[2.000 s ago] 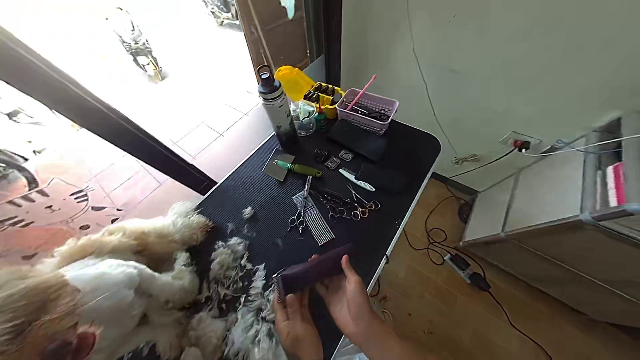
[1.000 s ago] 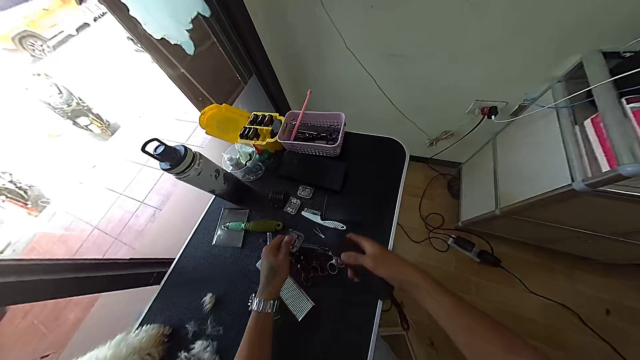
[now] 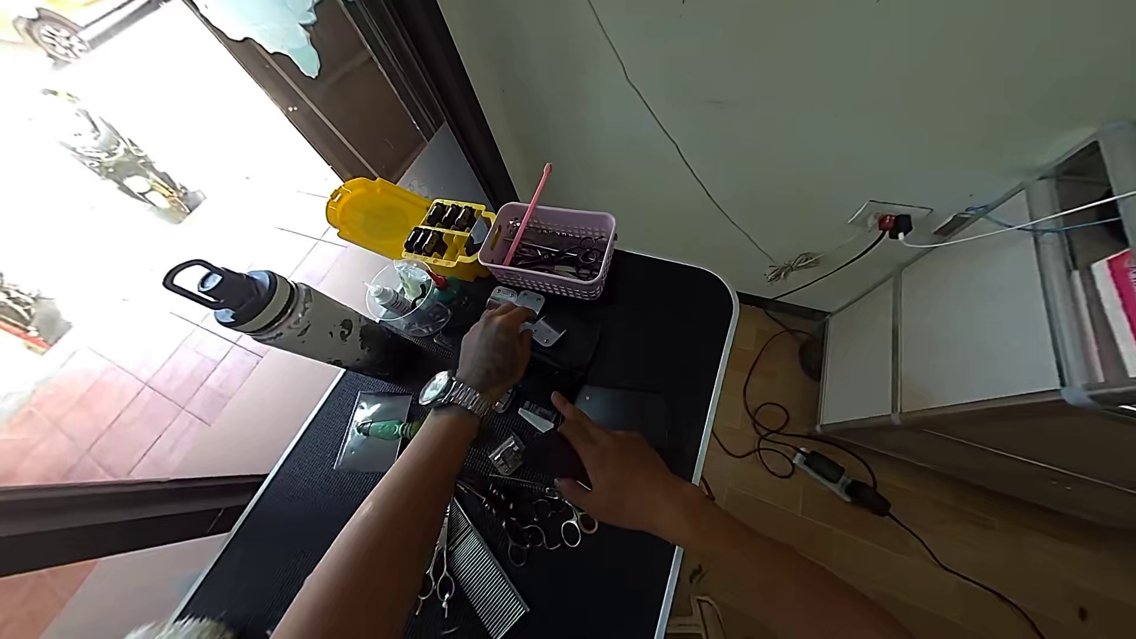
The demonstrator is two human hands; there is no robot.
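My left hand point(image 3: 494, 353), with a metal-band watch on its wrist, reaches over the black table point(image 3: 674, 311) and touches metal clipper blades point(image 3: 528, 312) beside the lilac basket; its grip is hidden. My right hand point(image 3: 617, 461) holds a dark purple pouch point(image 3: 557, 454), its thumb and fingers around it. Another metal blade point(image 3: 508, 454) lies between the hands. Several scissors point(image 3: 541, 524) and a steel comb point(image 3: 484, 568) lie nearer the table's front. A green-handled brush point(image 3: 386, 429) is left of my left forearm.
A lilac basket point(image 3: 586, 286) of scissors, a yellow case point(image 3: 377, 217) with dark pieces, a clear cup point(image 3: 417, 315) with small bottles and a large bottle point(image 3: 311, 324) stand along the far left. White fur point(image 3: 182, 629) shows at the bottom left. Cables point(image 3: 768, 417) trail on the floor.
My left hand has moved away from the scissors to the blades near the basket. The purple pouch, held in both hands two seconds ago, is now at my right hand. The view has shifted considerably.
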